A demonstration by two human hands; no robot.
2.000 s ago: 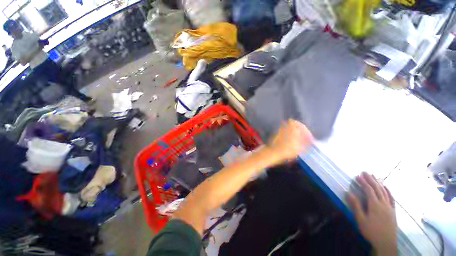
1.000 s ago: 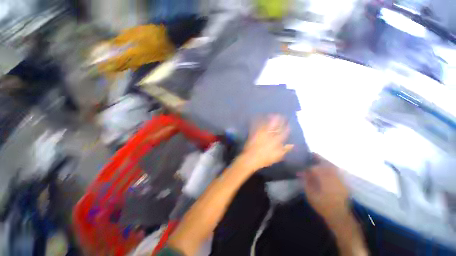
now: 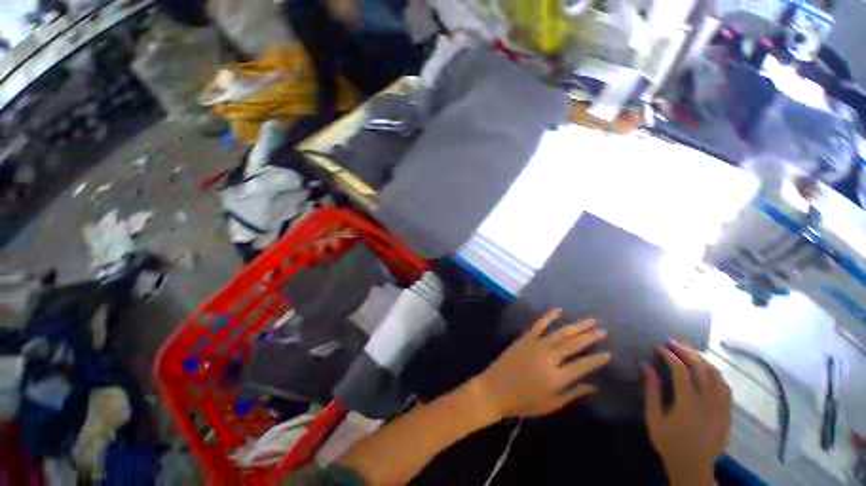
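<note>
A dark grey cut panel (image 3: 608, 285) lies on the white sewing table, with its near end over the table's front edge. My left hand (image 3: 555, 365) rests on its near left part, fingers spread. My right hand (image 3: 691, 399) rests on its near right part, fingers slightly bent. The sewing machine head (image 3: 774, 237) is right of the panel, its needle area partly lost in glare. Whether the fingers pinch the fabric is hard to tell.
A red basket (image 3: 256, 294) with cut pieces stands at left, a pale piece (image 3: 406, 323) over its rim. Larger grey fabric (image 3: 475, 142) lies on a wooden-edged tray (image 3: 339, 178). A curved dark strip (image 3: 771, 380) and a black tool (image 3: 830, 403) lie at right.
The view has swung right. The grey panel has moved from beside the large grey fabric onto the table near the machine, with both hands on it.
</note>
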